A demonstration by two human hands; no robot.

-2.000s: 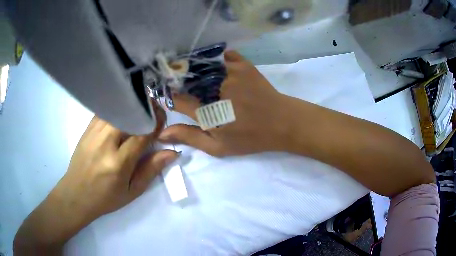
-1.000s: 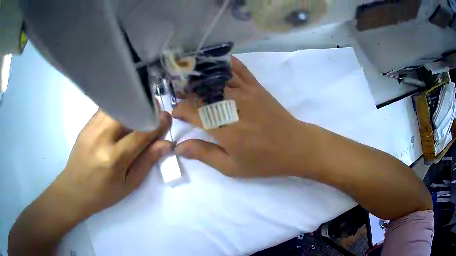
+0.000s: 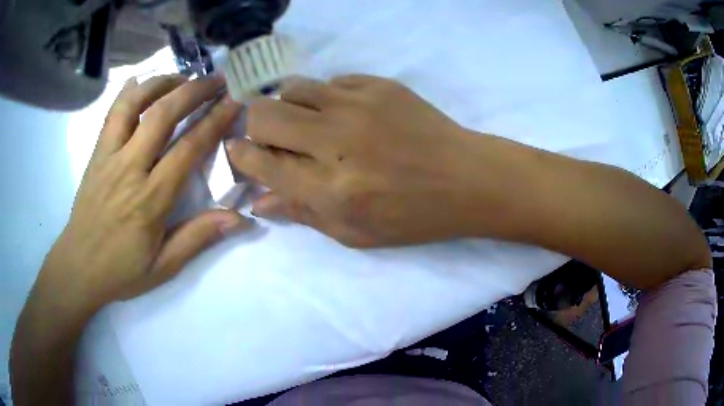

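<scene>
A white fabric panel [image 3: 317,317] lies over the machine table, its near edge hanging by my lap. A narrow folded white strip [image 3: 219,176] lies on it, between my hands. My left hand [image 3: 135,190] lies flat with fingers spread, its fingertips near the presser foot [image 3: 190,54], thumb beside the strip's near end. My right hand [image 3: 349,158] is bent over the strip, thumb and index finger at its right edge; the fingertips seem to pinch it. The ribbed cream knob [image 3: 260,67] hangs just above my right fingers.
The sewing machine head [image 3: 48,55] fills the upper left. At the right are a yellow-brown box [image 3: 687,119] holding white scraps and dark thin tools [image 3: 647,36]. A printed ruler edge [image 3: 119,387] shows at lower left. The scrap-littered floor [image 3: 520,357] shows below the table.
The view has shifted, so the machine head sits higher and further left. My left fingers have spread and flattened. My right hand has curled over the strip's near end.
</scene>
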